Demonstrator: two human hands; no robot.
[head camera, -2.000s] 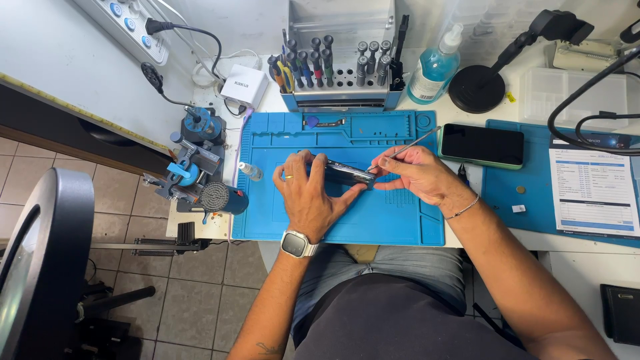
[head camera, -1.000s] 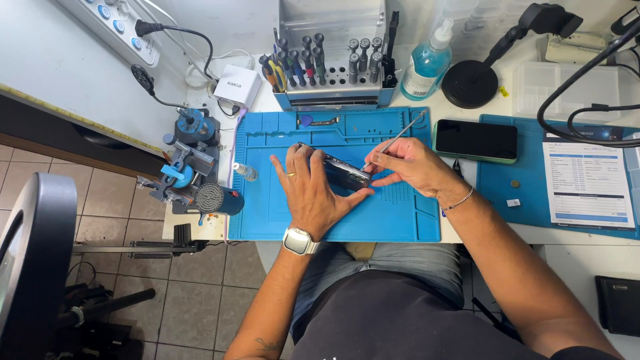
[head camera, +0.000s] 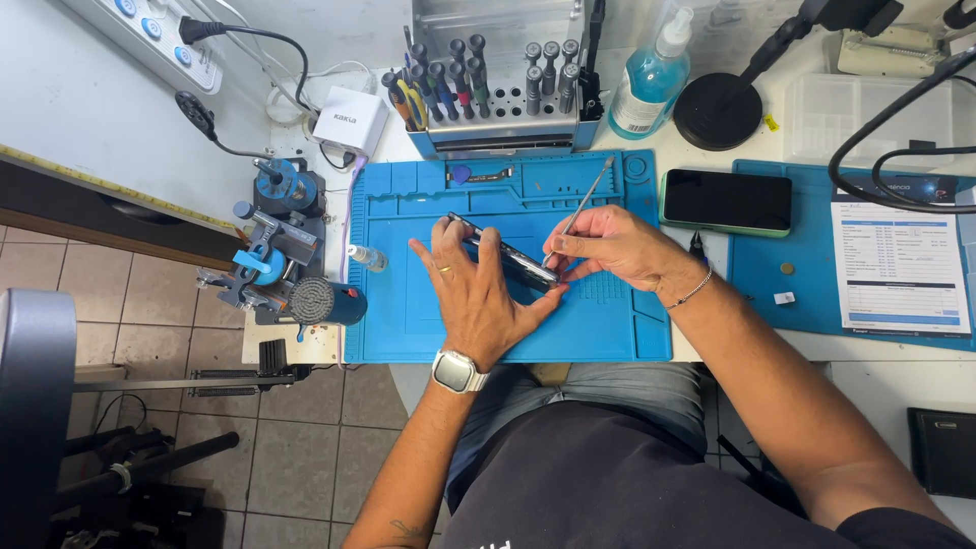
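Note:
My left hand [head camera: 476, 293] grips a dark smartphone [head camera: 515, 258], tilted on its long edge above the blue silicone repair mat [head camera: 488, 347]. The thumb lies at the phone's lower right end and the fingers reach over its upper edge. A thin metal spudger [head camera: 589, 200] is held between the thumb and fingers of my right hand [head camera: 602, 245]. Its lower tip is at the phone's right end; whether it touches is too small to tell. Some right fingers are beside that same end. A blue plastic pick [head camera: 461, 174] and a flex cable [head camera: 492, 176] lie in the mat's top tray.
Behind the mat stands a screwdriver rack [head camera: 499, 141] with a blue spray bottle [head camera: 639, 88] beside it. Small clamping fixtures [head camera: 278, 248] and a small bottle [head camera: 367, 258] are at left. To the right lie a green-cased phone [head camera: 726, 202], cutters [head camera: 697, 245] and a printed form [head camera: 900, 263].

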